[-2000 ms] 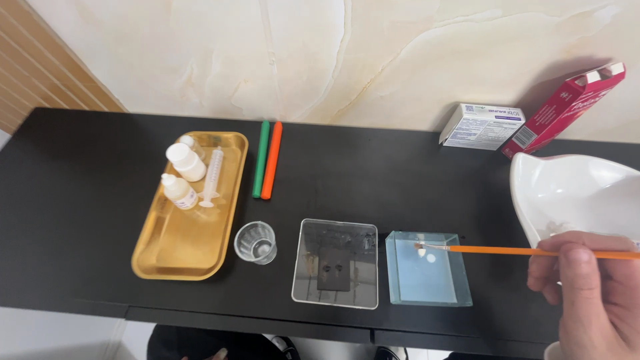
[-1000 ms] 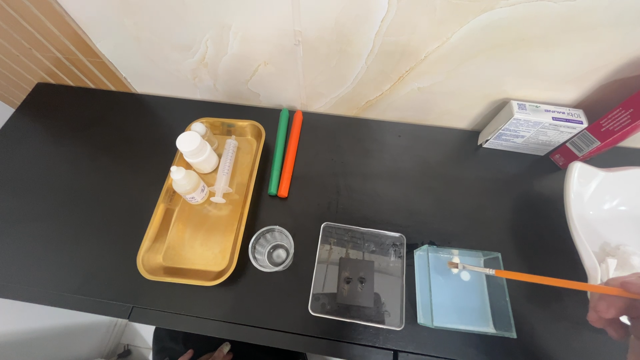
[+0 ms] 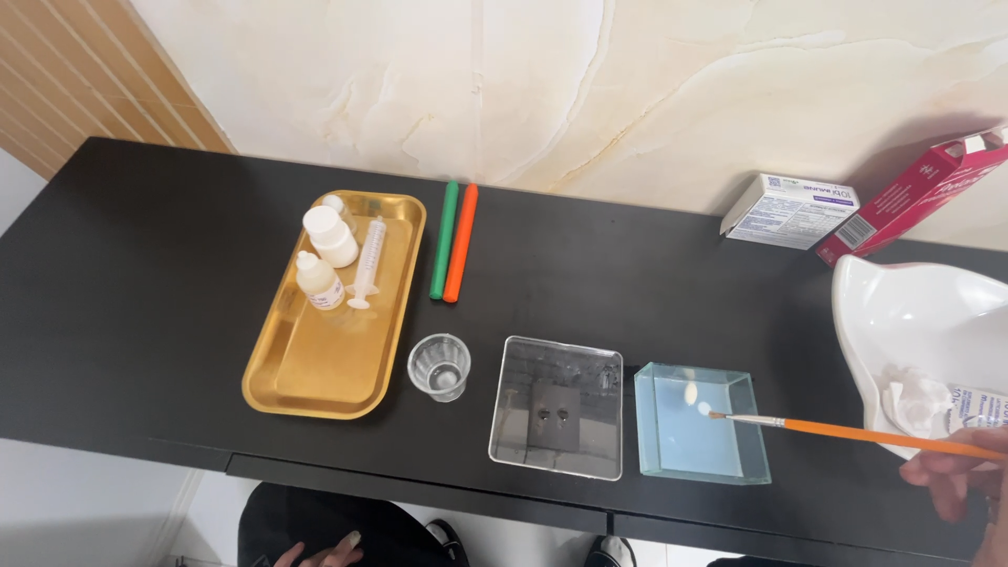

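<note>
My right hand (image 3: 965, 472), at the right edge, holds an orange-handled paintbrush (image 3: 866, 433) by its handle. The bristles are over a small square glass dish (image 3: 760, 441) with a light blue inside, close to a round white spot (image 3: 704, 408) and a cream oval piece (image 3: 691, 393). Left of it lies a clear square plastic container (image 3: 504, 409) with a dark rectangle and two small round marks. My left hand (image 3: 331, 553) rests low near the dark clothing, partly cut off by the bottom edge, and nothing shows in its fingers.
A gold tray (image 3: 315, 402) holds white bottles (image 3: 329, 236) and a plastic syringe (image 3: 368, 264). Nearby are a clear cup (image 3: 439, 366), a green stick (image 3: 445, 240) and an orange stick (image 3: 461, 244). A white box (image 3: 791, 211), a pink box (image 3: 906, 197) and a white basin (image 3: 858, 315) stand right.
The brush tip has moved from beside the white pieces at the dish's upper part to just right of and below them. The view has shifted.
</note>
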